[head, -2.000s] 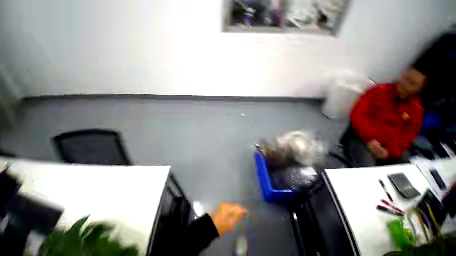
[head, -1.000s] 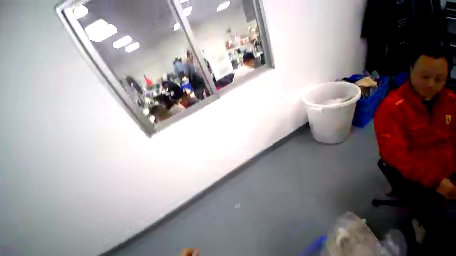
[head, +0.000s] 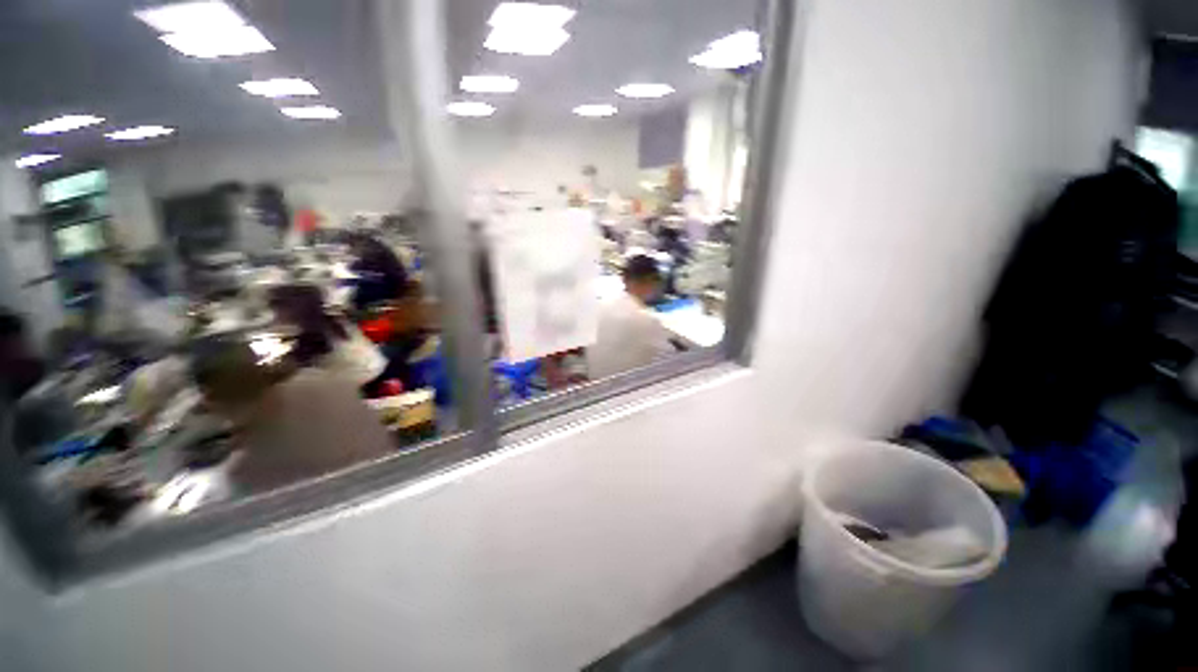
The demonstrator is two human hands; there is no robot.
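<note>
Neither of my hands is in view. The sliding window (head: 480,440) with a grey metal frame fills the left and middle of the view, nearest in front of me. A white sheet of paper (head: 545,282) with faint grey marks shows at its right pane. I cannot tell which side of the glass it is on. Through the window, a blurred workroom shows several people seated among cluttered tables under ceiling lights.
A large white bin (head: 854,597) with pale and dark stuff inside stands on the grey floor by the wall, lower right. Behind it are blue crates (head: 1077,473) holding things. Dark clothing (head: 1064,309) hangs at the right. The white wall (head: 867,236) runs between window and clothing.
The view has moved much closer to the window and bin. My hand, seen at the bottom before, has left the picture. The desks, the seated person in red and the bagged things are out of view.
</note>
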